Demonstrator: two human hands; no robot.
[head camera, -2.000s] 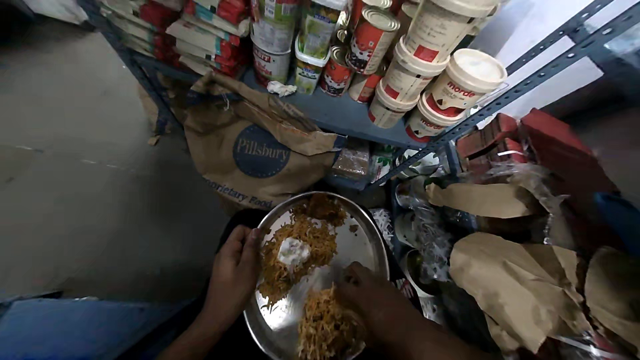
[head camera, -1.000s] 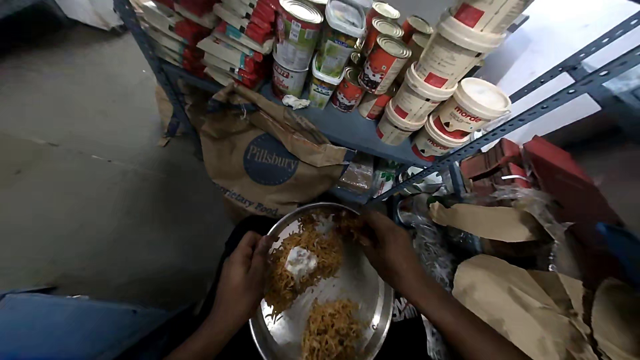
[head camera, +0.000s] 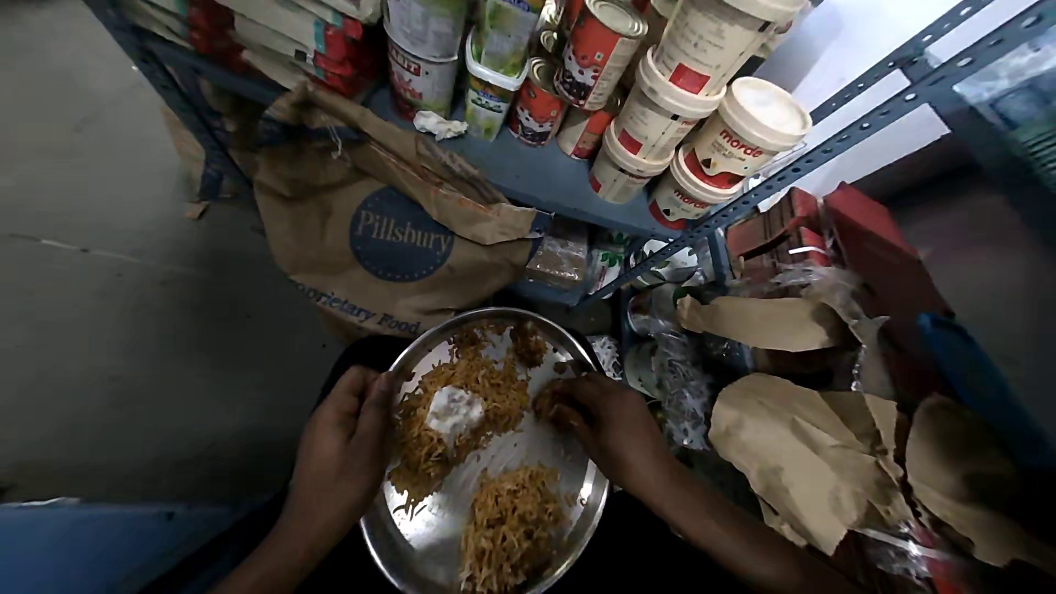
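A round steel plate (head camera: 582, 495) lies low in the middle of the view, above my dark-clothed lap. My left hand (head camera: 346, 437) grips its left rim. On the plate, a mound of seasoned rice (head camera: 495, 388) topped with a white, creamy dollop (head camera: 454, 410) spreads at the upper left, and a second rice mound (head camera: 511, 524) lies at the bottom. A dark brown morsel (head camera: 528, 345) sits near the far rim. My right hand (head camera: 590, 417) is over the plate's right side, fingertips bunched around a brownish bit of food that they partly hide.
A brown Pillsbury paper sack (head camera: 330, 206) leans beyond the plate. Behind it, a blue metal shelf (head camera: 528, 177) holds tins, tubs and packets. Torn brown paper (head camera: 804, 445) and plastic wrap (head camera: 685, 379) lie at right. A blue surface (head camera: 107, 544) shows at lower left.
My right hand was over the lower rice mound, then at the plate's upper right edge; now it is lower, at the right side. My left hand stays on the left rim.
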